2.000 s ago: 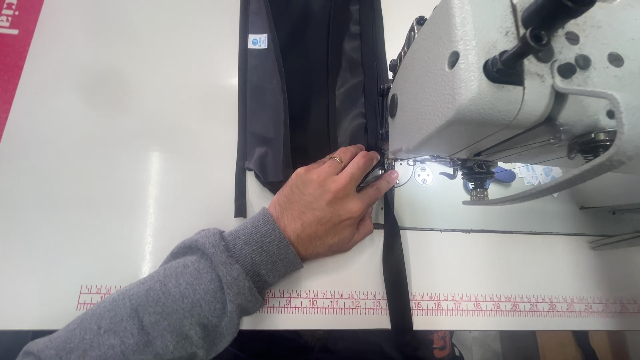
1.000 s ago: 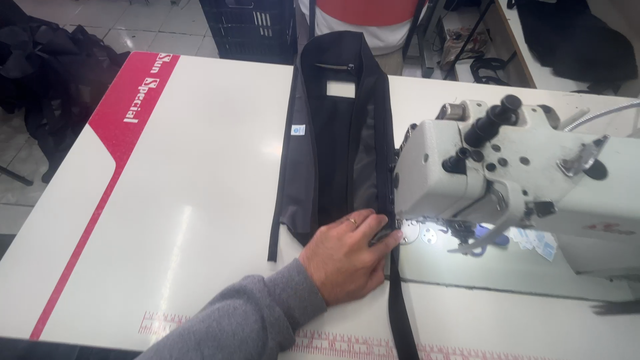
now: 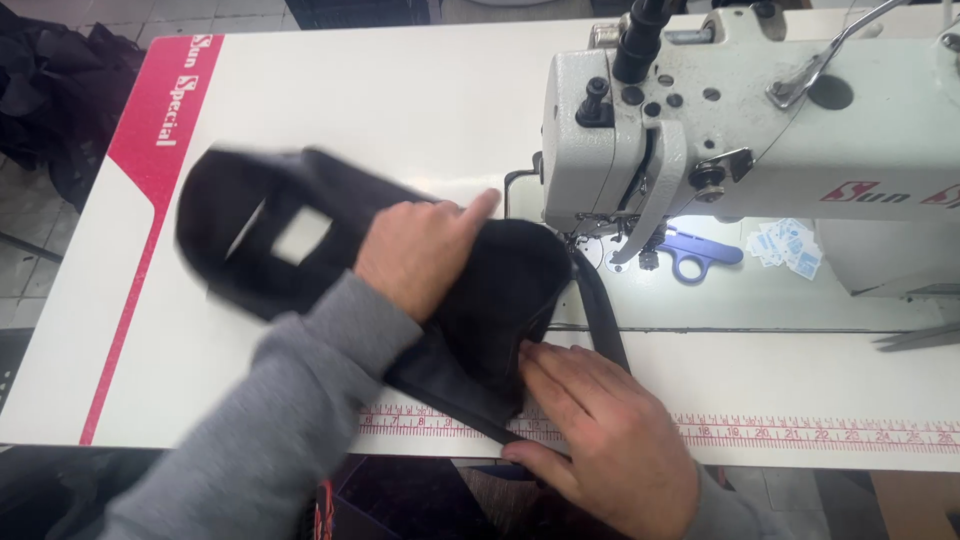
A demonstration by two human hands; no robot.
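A black fabric piece (image 3: 480, 292) with bound edges lies aslant on the white table, left of the sewing machine's head (image 3: 600, 150); its far left end is blurred. Across its upper middle rests my left hand (image 3: 420, 247), fingers pointing up and right toward the machine; whether it grips the cloth cannot be told. My right hand (image 3: 607, 427) holds the near right edge of the cloth, thumb low at the corner and fingers on top. From beside the needle area a black binding strip (image 3: 604, 315) runs down toward the front, partly behind my right hand.
Purple thread snips (image 3: 697, 255) and a pile of small printed labels (image 3: 787, 247) lie under the machine's arm. A red measuring scale (image 3: 810, 435) runs along the front edge of the table. At the right, grey scissor blades (image 3: 919, 337) show. Dark cloth (image 3: 60, 97) is heaped beyond the table's left edge.
The black fabric has swung from lying lengthwise away from me to slanting left. My left hand has moved onto its middle, and my right hand has come into view at its near edge.
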